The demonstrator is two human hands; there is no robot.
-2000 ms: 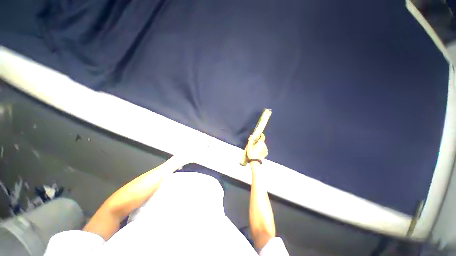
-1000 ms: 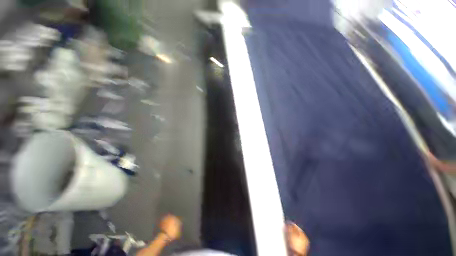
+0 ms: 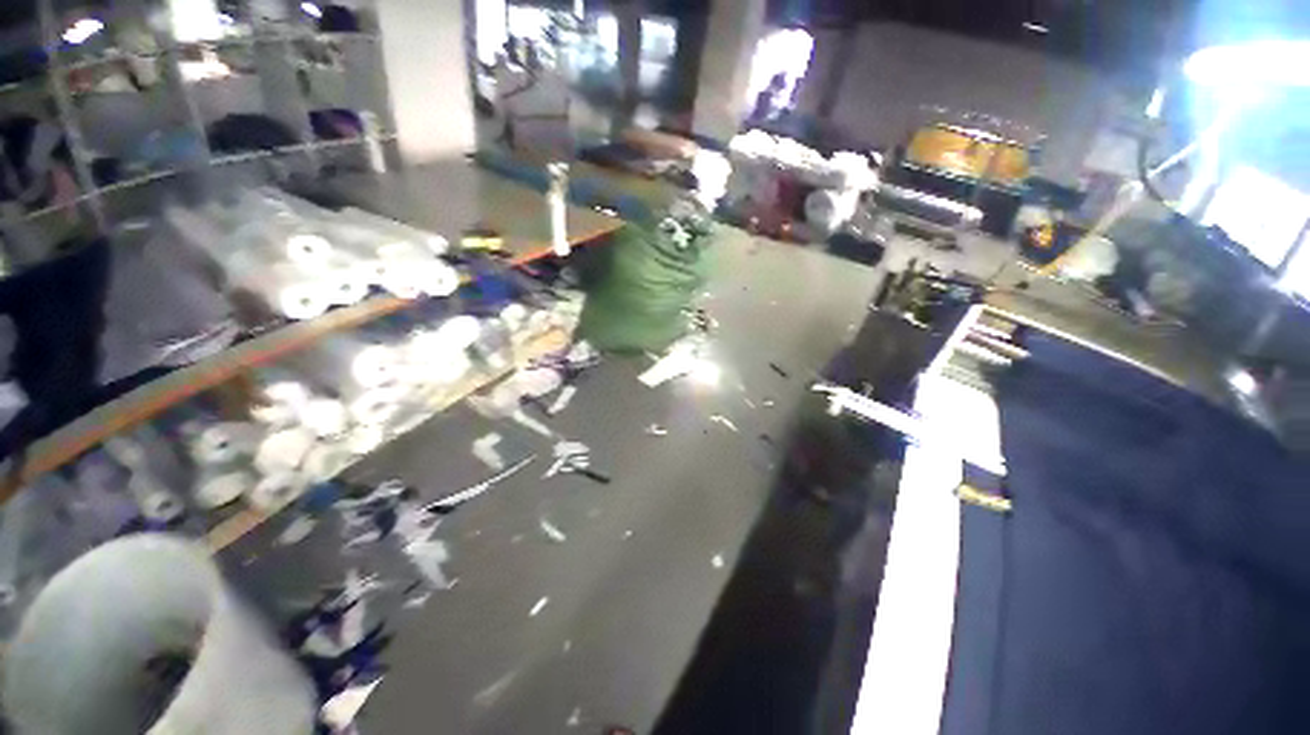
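Note:
The dark navy fabric (image 3: 1135,560) lies over the long table at the right. Its near long side runs beside the pale table border (image 3: 920,574). A short yellowish strip (image 3: 984,497) lies across the fabric edge. Further off, several pale strips (image 3: 991,345) lie near the far end of the border. Neither my left hand nor my right hand can be made out. A tiny reddish spot at the bottom edge is too small to identify.
A white bin (image 3: 259,675) stands at the lower left. Scraps litter the grey floor (image 3: 632,574). A green sack (image 3: 639,287) stands further up the aisle. White rolls (image 3: 323,417) fill a shelf at the left. A pale bar (image 3: 869,411) sticks out from the table's left side.
The view has swung left and up from the fabric to the aisle and room. The hand seen gripping the yellowish strip has left the picture, and so has the other hand.

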